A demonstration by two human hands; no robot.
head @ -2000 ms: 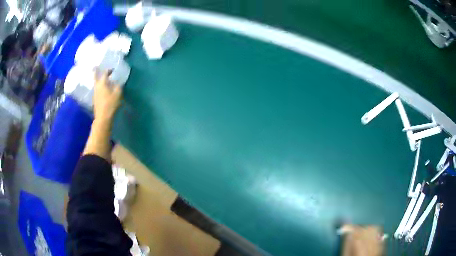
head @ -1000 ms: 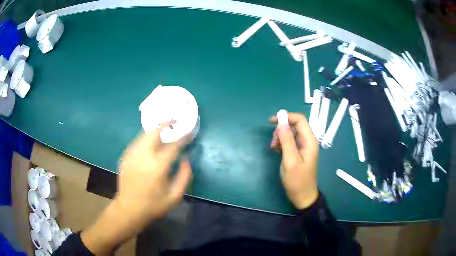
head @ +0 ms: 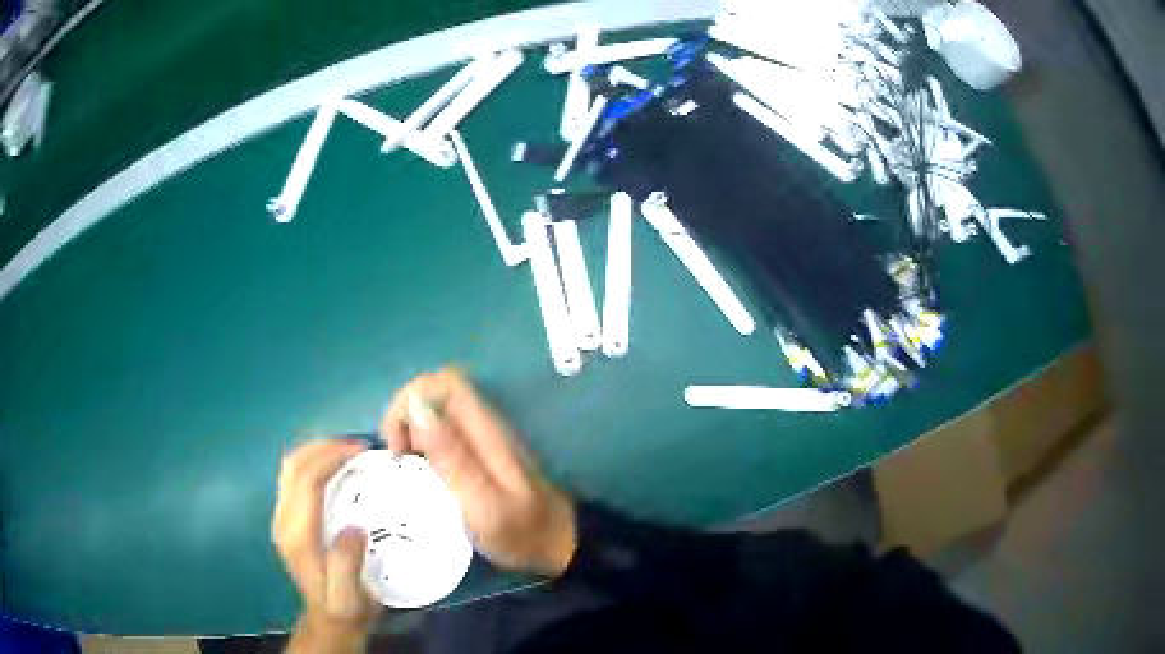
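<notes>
A round white housing (head: 415, 530), with small dark slots in its face, is held just above or on the near edge of the green bench. My left hand (head: 319, 530) grips it from the left, thumb on the face. My right hand (head: 479, 473) is at its upper right rim, fingers pinched around a small pale piece (head: 426, 411), which looks like the end of a white stick and is mostly hidden. A bit of dark lead shows between the hands at the upper rim.
White stick antennas (head: 549, 294) lie singly mid-bench. A dense black cable bundle (head: 779, 217) with white, blue and yellow ends is to their right. Beyond it are an antenna pile (head: 882, 102) and a white cup (head: 977, 45). A cardboard box (head: 945, 486) is below the right edge.
The view has swung right. My left hand has gone from the stacked housings to gripping one housing. My right hand has moved in from beside the sticks to that housing's rim.
</notes>
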